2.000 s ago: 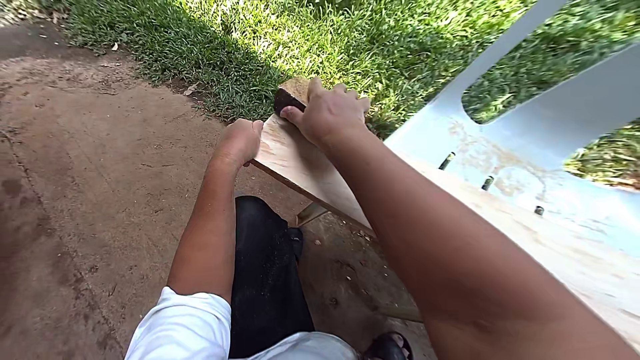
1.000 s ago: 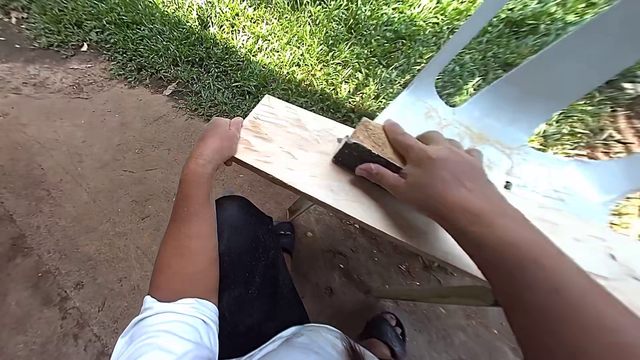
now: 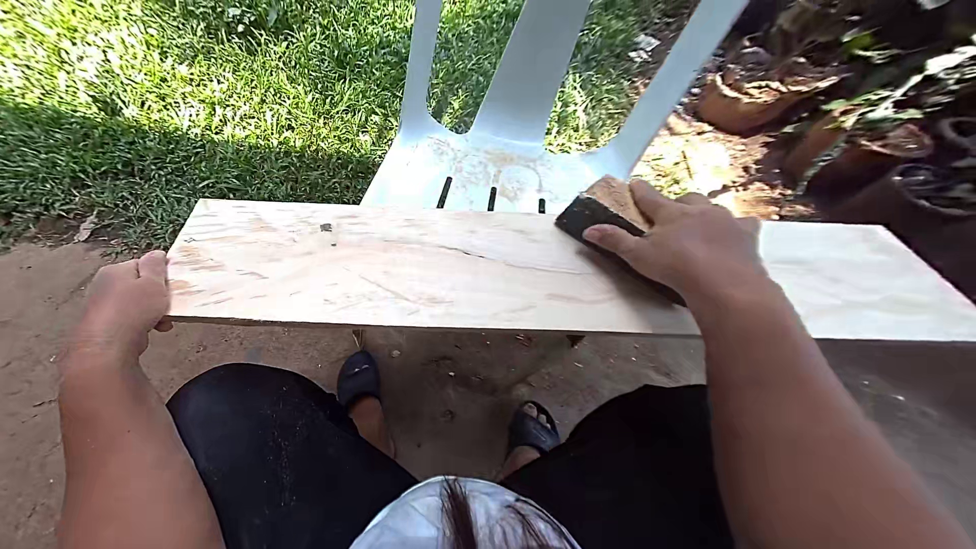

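A pale wooden board (image 3: 366,267) lies across in front of my knees, with brownish marks at its left part and a thin crack near the middle. My left hand (image 3: 133,293) grips the board's left end, thumb at the edge. My right hand (image 3: 679,236) is closed around a wood block with a dark underside, like a sanding block (image 3: 602,210), which rests on the board right of the middle. Behind the board stands a white plastic chair (image 3: 496,164), its slotted seat partly hidden by the board.
Grass (image 3: 229,99) lies beyond the board at the left. Clay pots (image 3: 747,103) and plants stand at the right. Below are bare ground, my black-clad knees and my feet in dark sandals (image 3: 531,431).
My right hand has moved the block along the board, away from the left end where my left hand stays. The view has swung to the right.
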